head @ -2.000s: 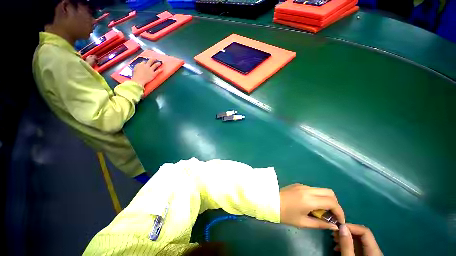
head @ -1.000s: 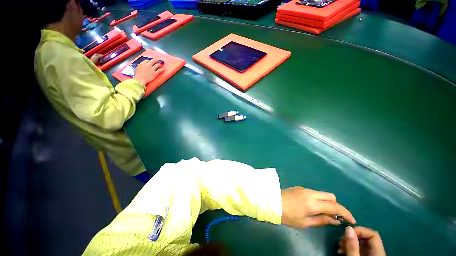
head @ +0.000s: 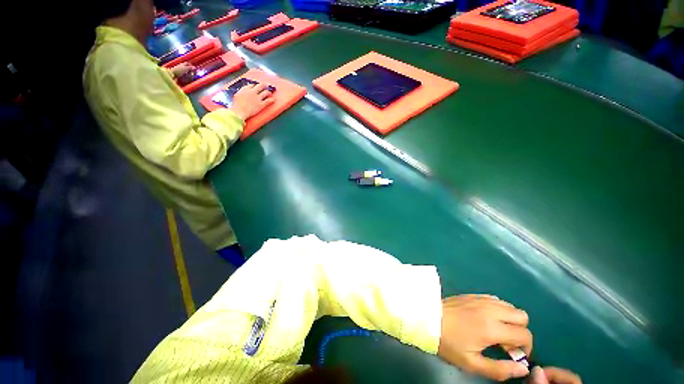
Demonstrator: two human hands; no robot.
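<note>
My left hand, coming from the yellow sleeve, is at the lower right and pinches a small plug with a pale end between thumb and fingers. Most of the plug is hidden by the fingers. My right hand is cut off by the bottom edge, its fingertips close to the plug; whether it holds anything cannot be told. Two short dark test plugs with pale ends lie side by side on the green bench.
A dark tablet lies on a red-orange foam pad beyond the plugs. A person in a yellow-green smock works on a tablet at the left. Stacked foam pads stand at the back. A blue coiled cord lies by my left sleeve.
My view has shifted, so the bench things sit farther right. The yellow part seen earlier in my left hand no longer shows; a pale end does. My right hand is lower and more cut off.
</note>
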